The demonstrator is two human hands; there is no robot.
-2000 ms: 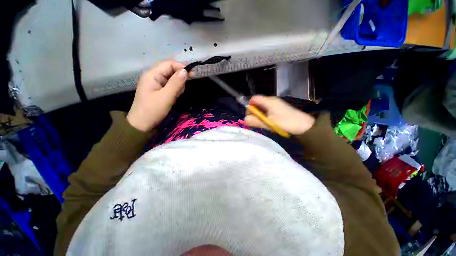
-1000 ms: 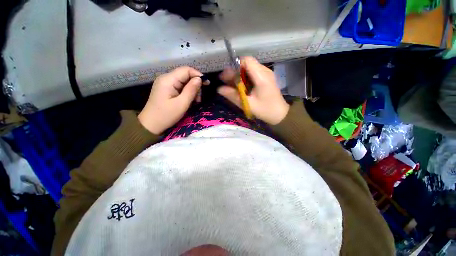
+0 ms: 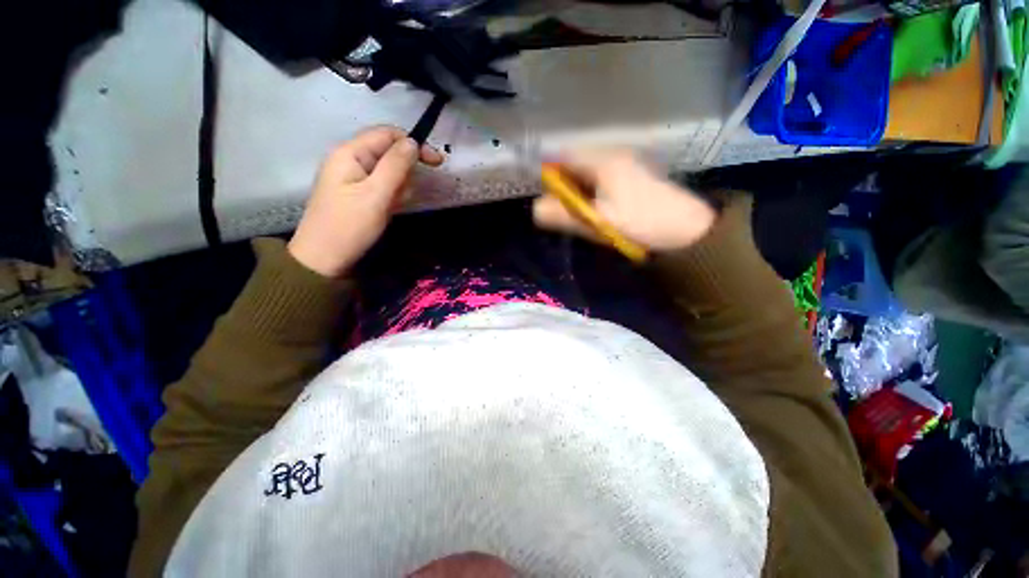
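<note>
My left hand (image 3: 355, 198) pinches a short black strip (image 3: 428, 119) between thumb and fingers above the table's front edge. The strip points up toward a dark pile of cut pieces (image 3: 451, 57). My right hand (image 3: 632, 198) is blurred and holds the scissors (image 3: 592, 212) by their yellow-orange handle, to the right of my left hand. The blades are too blurred to make out. A long black strip (image 3: 207, 136) runs down the left of the table and over its edge.
The off-white table (image 3: 282, 147) carries small dark bits. A shiny metallic part (image 3: 359, 59) sits beside the pile. A blue bin (image 3: 829, 96), a pale strip (image 3: 767, 81) and green cloth (image 3: 937, 45) are at the upper right. Bags and scraps lie lower right.
The black strip in my left hand shows again, pointing up. My right hand has moved right with the scissors. The table and pile sit lower in the picture.
</note>
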